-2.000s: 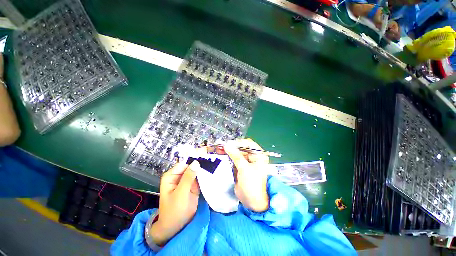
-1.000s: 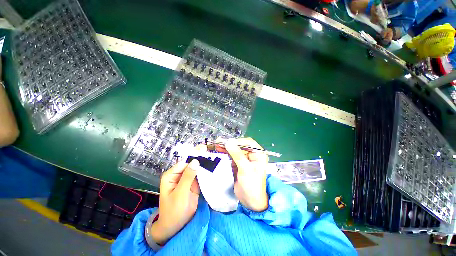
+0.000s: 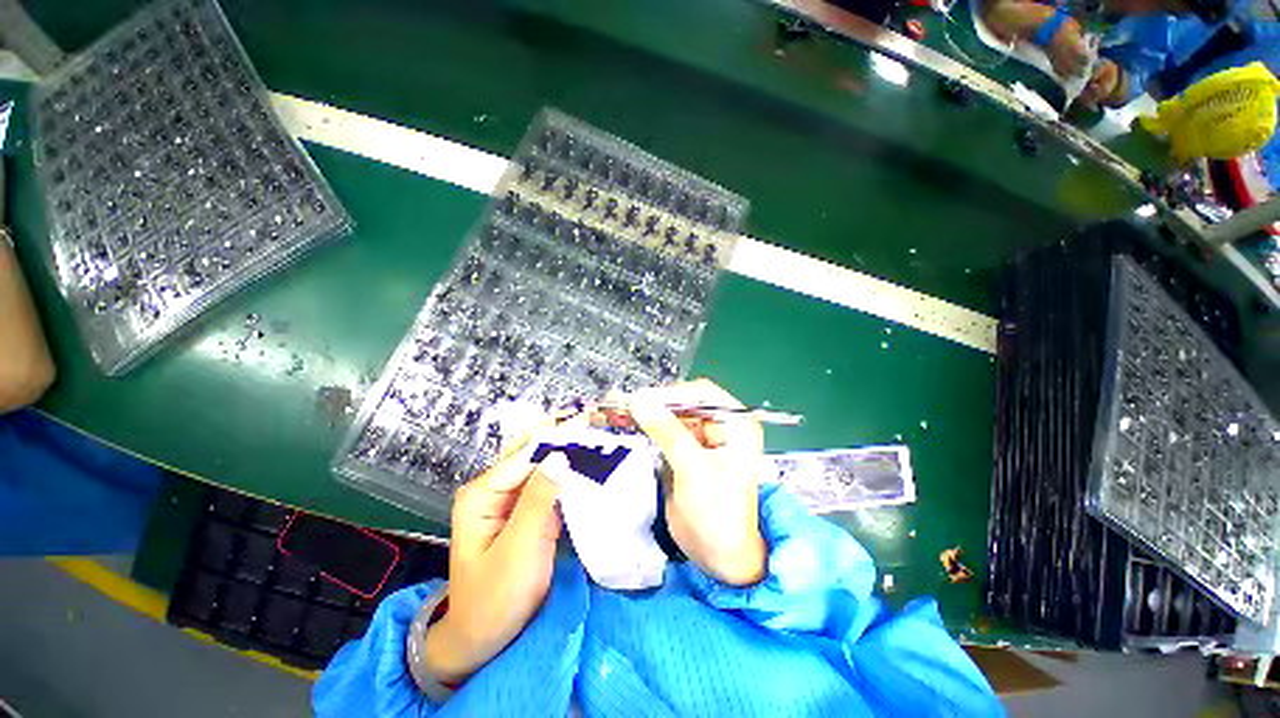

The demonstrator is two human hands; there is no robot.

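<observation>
My left hand holds a limp white adhesive sheet with a black patch near its top. My right hand grips slim metal tweezers, tips pointing left toward my left fingertips. Whether the tips hold a small part is too small to tell. Both hands are over the near edge of a clear blister tray with rows of small dark parts.
Another clear tray lies at the left, near another person's arm. A pale-bordered strip lies right of my hand. A black tray stack with a clear tray stands right. A yellow object is across the line.
The tweezers have turned slightly, their rear end now a little higher and further right. My left fingers and the sheet's top have shifted slightly.
</observation>
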